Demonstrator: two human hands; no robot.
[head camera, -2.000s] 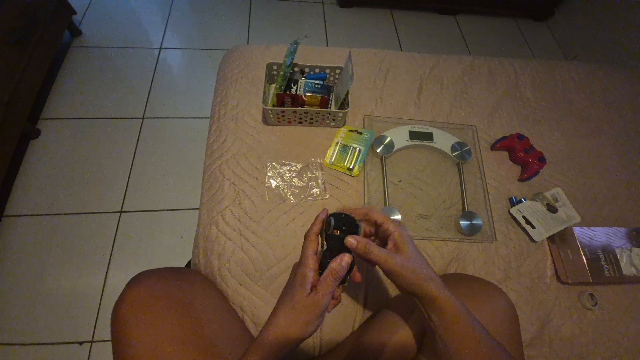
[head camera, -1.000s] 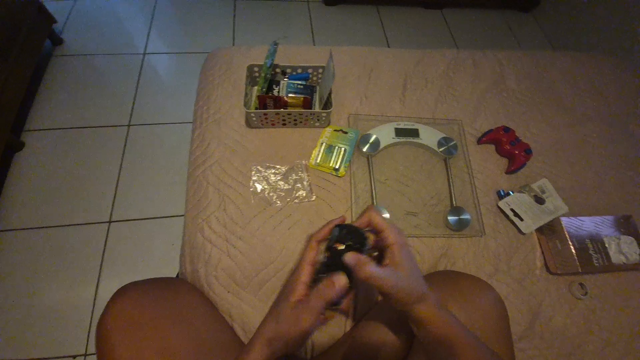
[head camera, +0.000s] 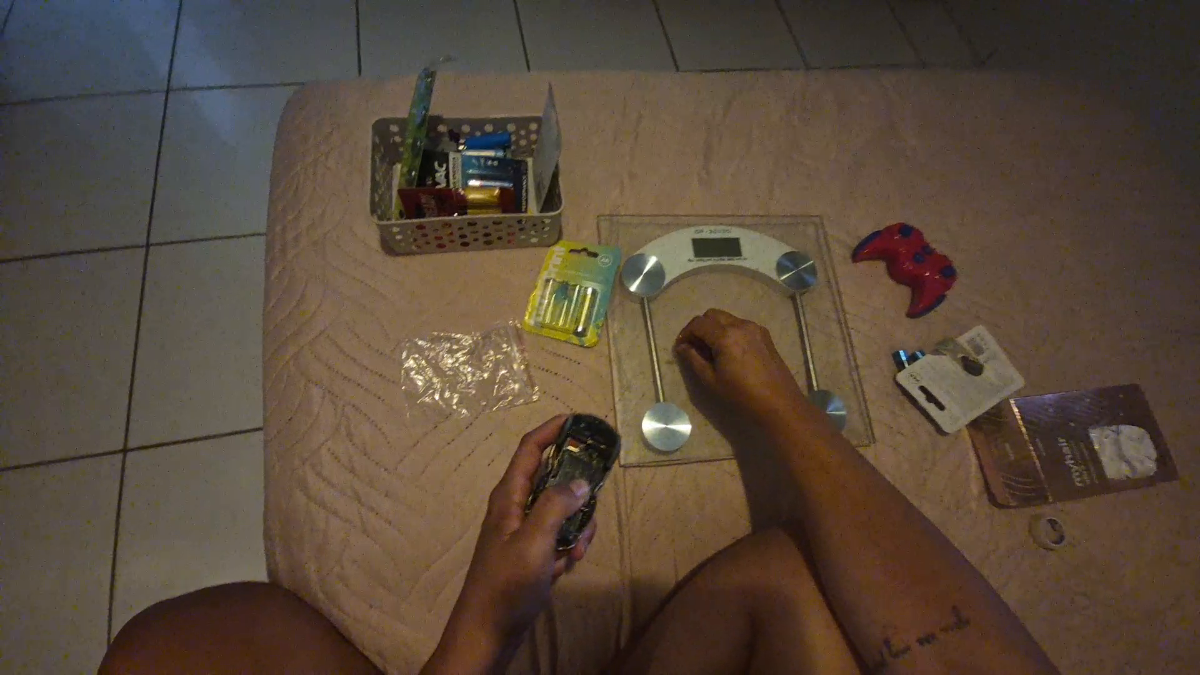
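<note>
My left hand (head camera: 534, 525) holds a small dark electronic device (head camera: 583, 459) with its inside or back exposed, the thumb lying across it. Over the glass bathroom scale (head camera: 717, 234) is my right hand (head camera: 736, 361), its fingers curled; whether something small is between them cannot be told. A yellow-green blister pack of batteries (head camera: 572, 295) lies against the scale's left edge. Left of the scale a crumpled clear plastic bag (head camera: 469, 370) rests on the quilted bedspread (head camera: 375, 506).
A perforated plastic basket (head camera: 469, 232) with battery packs stands at the back left. To the right lie a red game controller (head camera: 909, 267), an opened blister card (head camera: 966, 380), a brown package (head camera: 1078, 450) and a roll of tape (head camera: 1048, 532). Tiled floor (head camera: 66, 356) borders the bed.
My right hand has left the dark device and moved forward over the scale. My left hand still holds the device, which both hands held before.
</note>
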